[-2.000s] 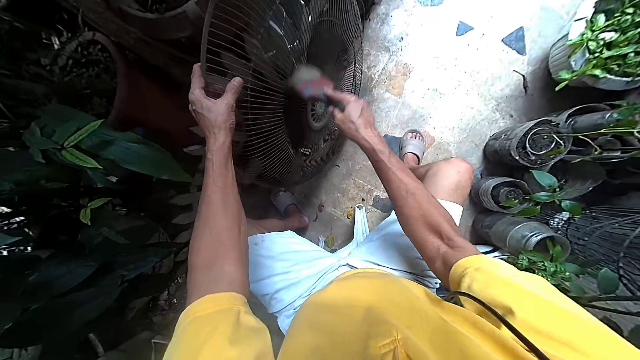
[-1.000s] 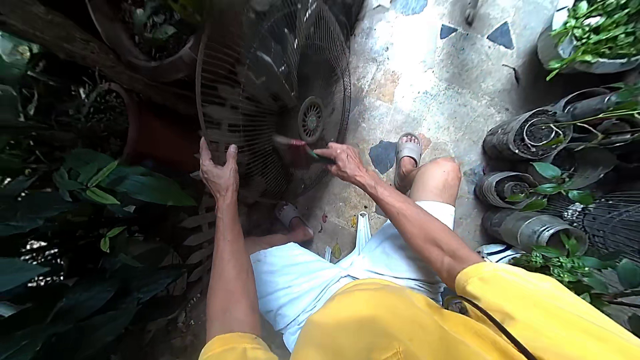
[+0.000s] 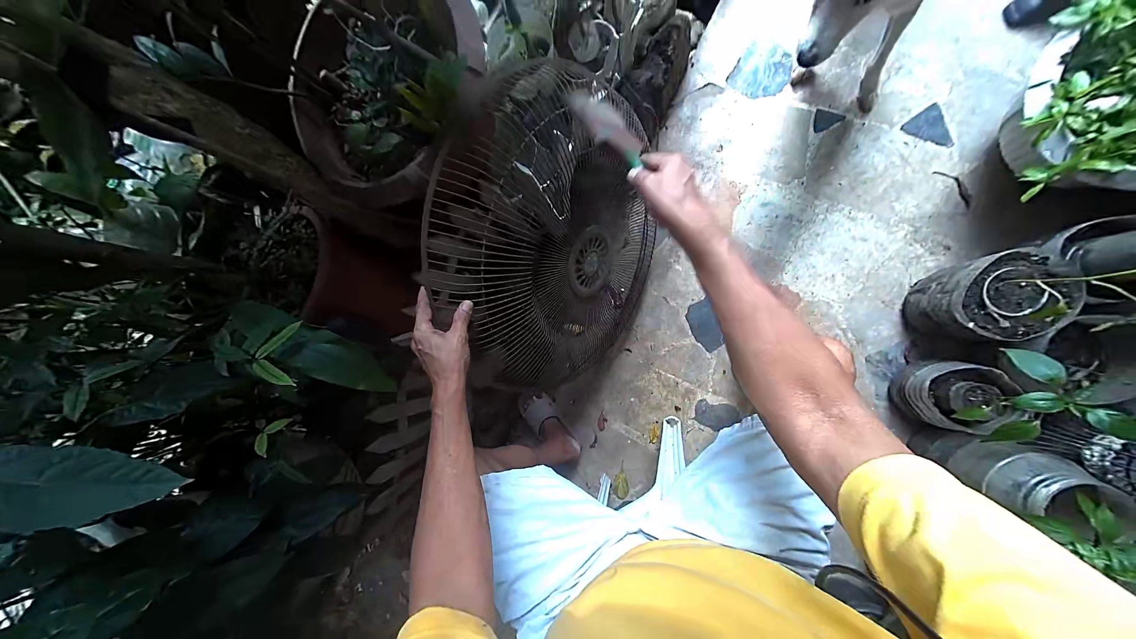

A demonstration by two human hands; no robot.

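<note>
A round wire fan grille (image 3: pixel 532 257), dark with dust, stands tilted in front of me, its ringed hub right of its middle. My left hand (image 3: pixel 443 342) is at the grille's lower left rim, thumb and fingers spread around the edge. In my right hand (image 3: pixel 670 186) is a brush (image 3: pixel 607 127) with a green part near my fingers. Its head is blurred and lies over the grille's upper right part; whether it touches the wires I cannot tell.
Potted plants and a thick branch (image 3: pixel 177 111) crowd the left. On the right stand several soil-filled pots (image 3: pixel 936 302) and a leafy planter (image 3: pixel 1034 133). An animal with pale legs, perhaps a dog (image 3: pixel 839 31), stands on the stone-inlaid floor (image 3: pixel 825 222) at the top.
My right hand has moved the brush from near the hub up to the grille's upper right. My left hand stays at the left rim. The animal has come into view at the top.
</note>
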